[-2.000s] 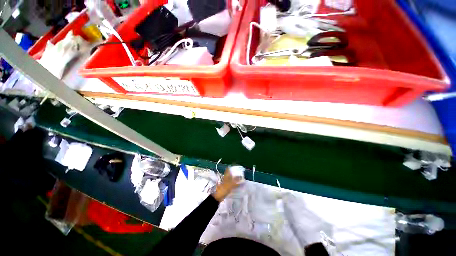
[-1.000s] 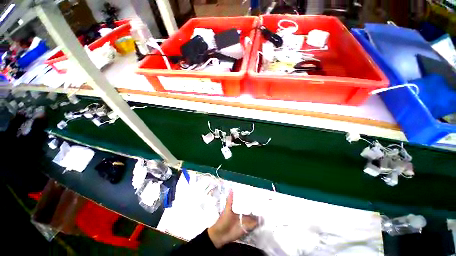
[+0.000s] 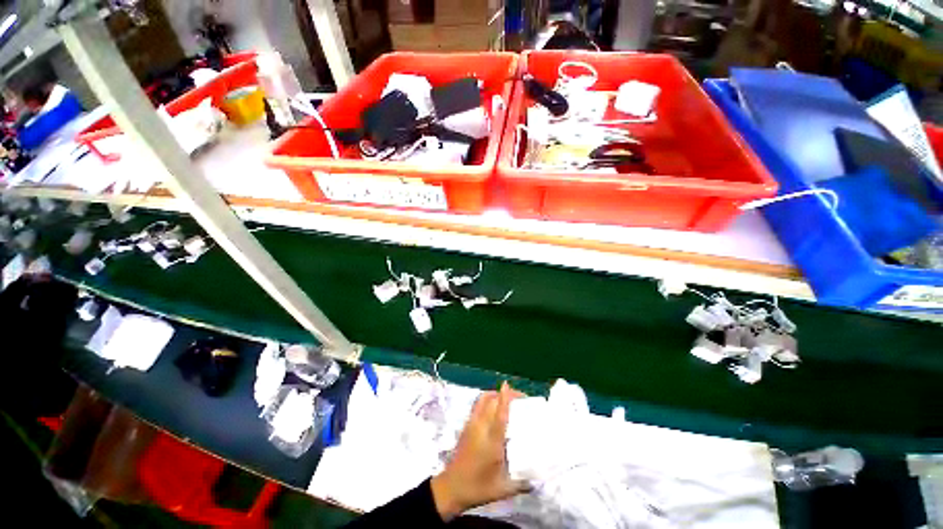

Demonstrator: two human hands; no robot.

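Note:
My bare left hand is over the white sheet, fingers pointing up and away. Its inner side lies against a bright white mass, so any grip is hidden. That overexposed mass may include my gloved right hand; I cannot separate glove from goods. Crinkled, whitish plastic bags lie at the near edge. Small white corded adapters lie on the sheet left of my hand, one cord sticking up.
The green conveyor carries adapter clusters. Behind it stand red bins and a blue bin. A white post rises at the left. Bagged bundles and a black item lie left; a clear object lies right.
The view has shifted slightly. My left hand has turned more upright, against the white mass. That mass now stands up beside it. The conveyor clusters appear further left in the picture.

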